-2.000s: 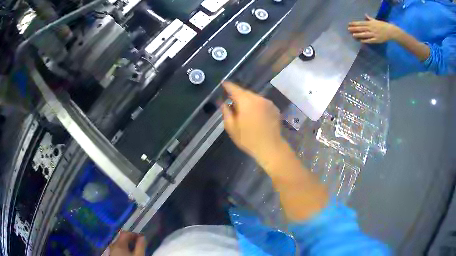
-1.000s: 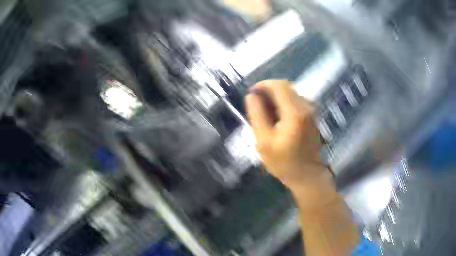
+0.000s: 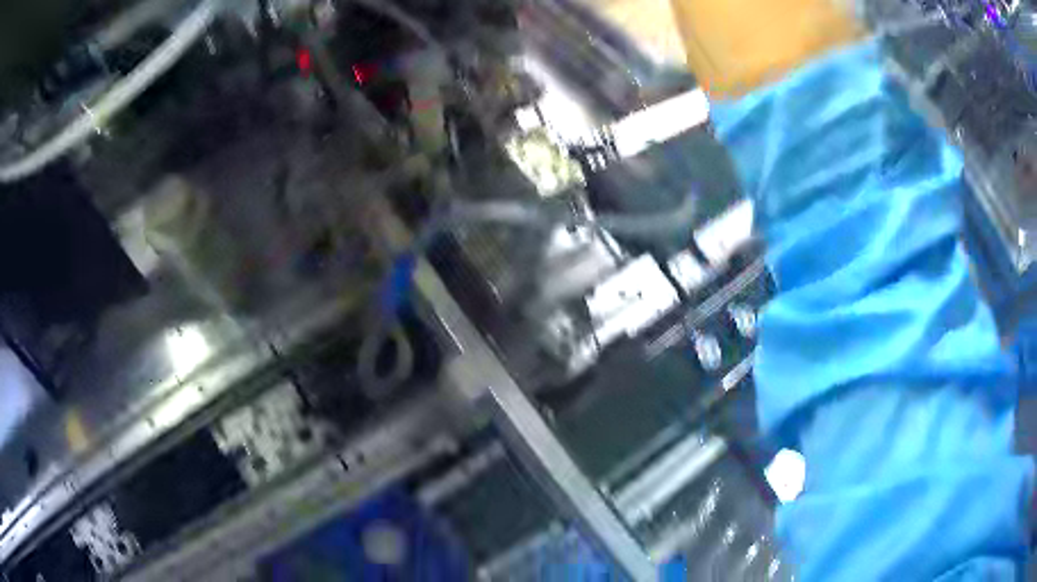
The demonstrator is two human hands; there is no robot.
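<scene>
My right arm in a blue sleeve crosses the right side of the picture, with the bare wrist point(image 3: 768, 43) at the top edge. My right hand is cut off there and blurred, so its fingers and anything in them are hidden. My left hand is out of the picture. Two small round silver parts point(image 3: 707, 348) show beside the sleeve on the dark green belt point(image 3: 637, 398). White blocks point(image 3: 632, 298) stand along the belt's far side.
A silver frame bar point(image 3: 525, 418) runs diagonally across the middle. A blue bin point(image 3: 362, 548) is at the bottom. Silver plates with holes point(image 3: 271, 434) lie on a dark track at lower left. A blurred dark machine head with red lights point(image 3: 362, 74) is above.
The view has swung over the machine head and track. My right arm now reaches up past the top edge, its hand mostly out of view. My left hand, seen two seconds ago, is gone.
</scene>
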